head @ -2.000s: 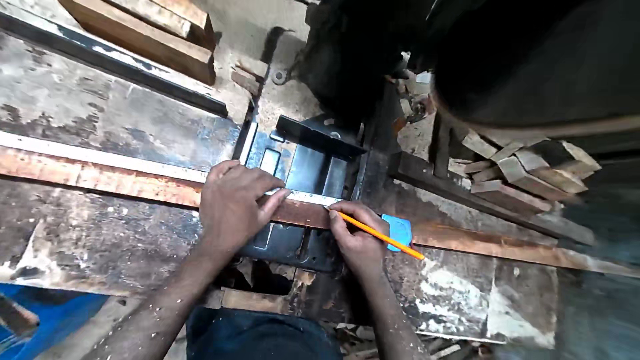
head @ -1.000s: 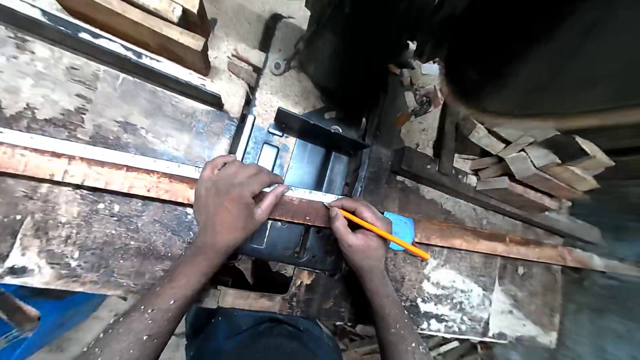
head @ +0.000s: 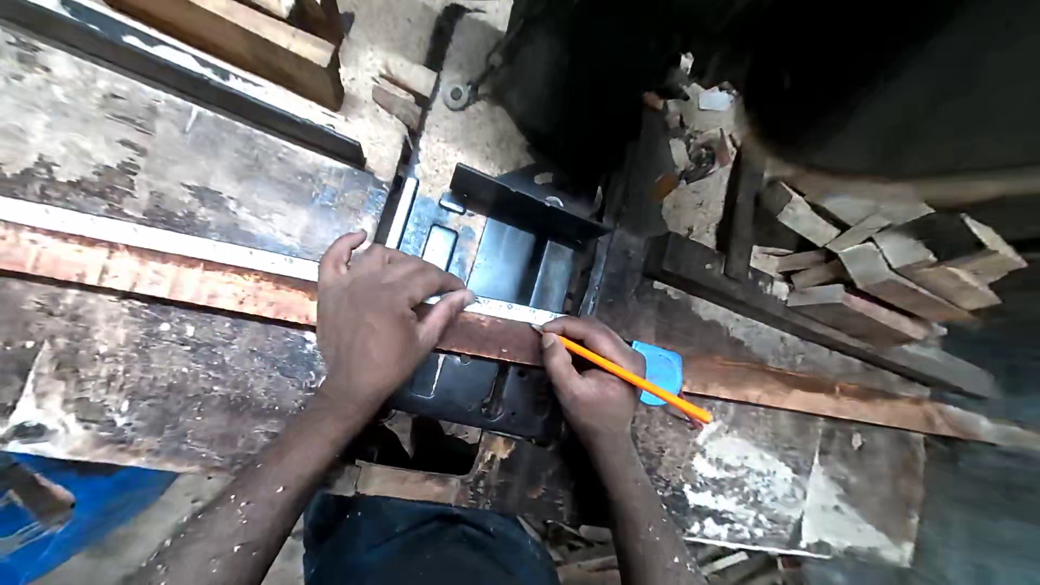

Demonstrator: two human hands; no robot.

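Observation:
A long reddish-brown wooden strip (head: 496, 340) runs across the bench, over a black metal saw plate (head: 455, 386). Along its upper edge lies the white blade of a tape measure (head: 179, 248). My left hand (head: 378, 313) presses the blade and the strip together, thumb and fingers over them. To its right, my right hand (head: 593, 374) holds an orange pencil (head: 634, 378), its tip end at the tape's edge on the wood. The tape measure's blue case (head: 660, 372) sits on the strip just beyond my right hand, partly hidden by it.
A dark metal bracket (head: 528, 203) rises from the machine behind the strip. Wood offcuts (head: 886, 268) are piled at the right, behind a dark bar (head: 812, 317). Thick boards (head: 244, 41) and a metal rail (head: 187, 89) lie at the upper left. A blue object (head: 89, 504) shows at lower left.

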